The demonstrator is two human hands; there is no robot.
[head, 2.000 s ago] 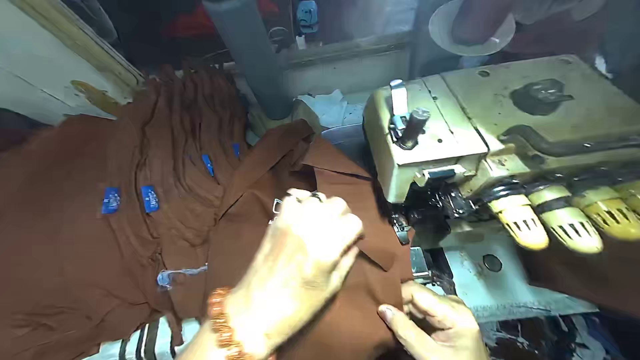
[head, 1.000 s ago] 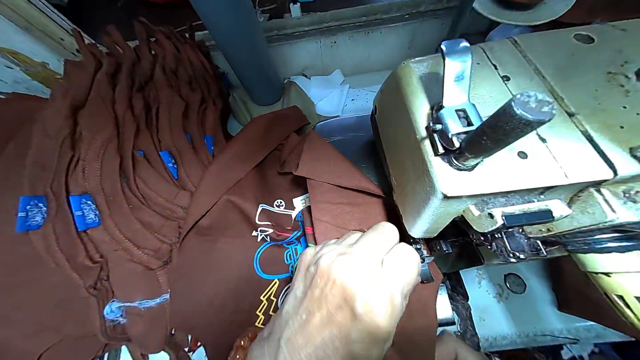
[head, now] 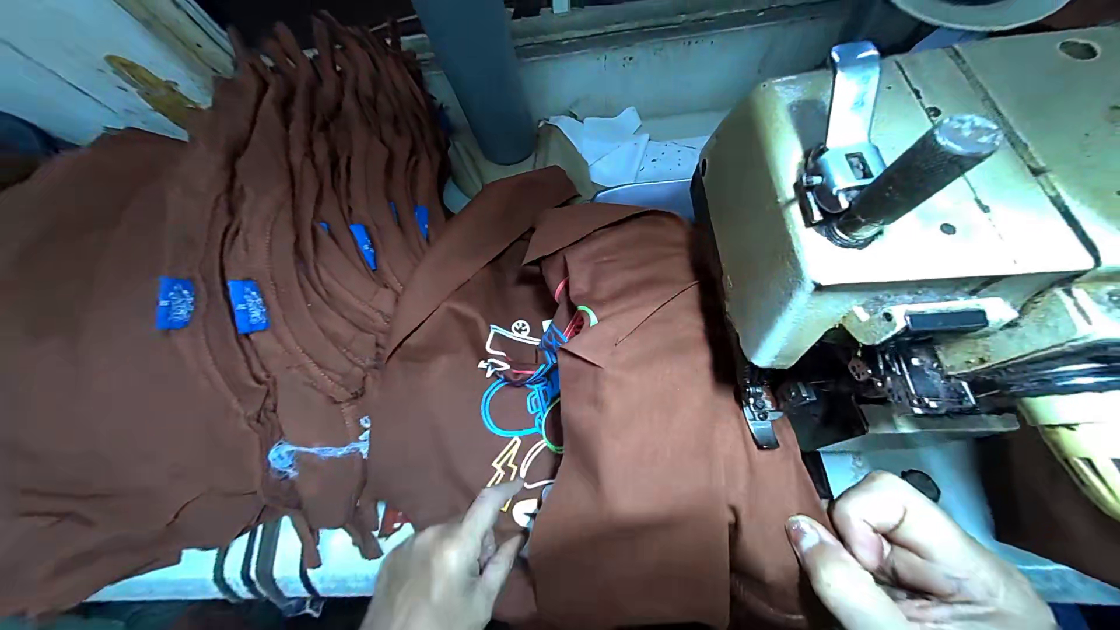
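Note:
A brown fabric garment (head: 647,420) with a colourful printed design (head: 529,394) lies partly folded over, its right edge beneath the presser foot (head: 759,416) of an overlock sewing machine (head: 910,192). My left hand (head: 451,560) rests at the lower part of the print, index finger extended and thumb apart, not gripping. At the garment's lower right edge, below the presser foot, my right hand (head: 910,551) pinches the brown fabric between thumb and fingers. The needle is hidden.
Stacked brown garments (head: 297,289) with blue labels (head: 248,306) fill the left side. Behind stand a grey post (head: 481,79) and white scraps (head: 608,144). Striped cloth (head: 332,560) lies at the front edge. A thread spool base (head: 980,9) is at the top right.
My left hand has moved down and left from the fabric near the presser foot, where it was a second ago. More of my right hand shows now. The fabric now folds over part of the print.

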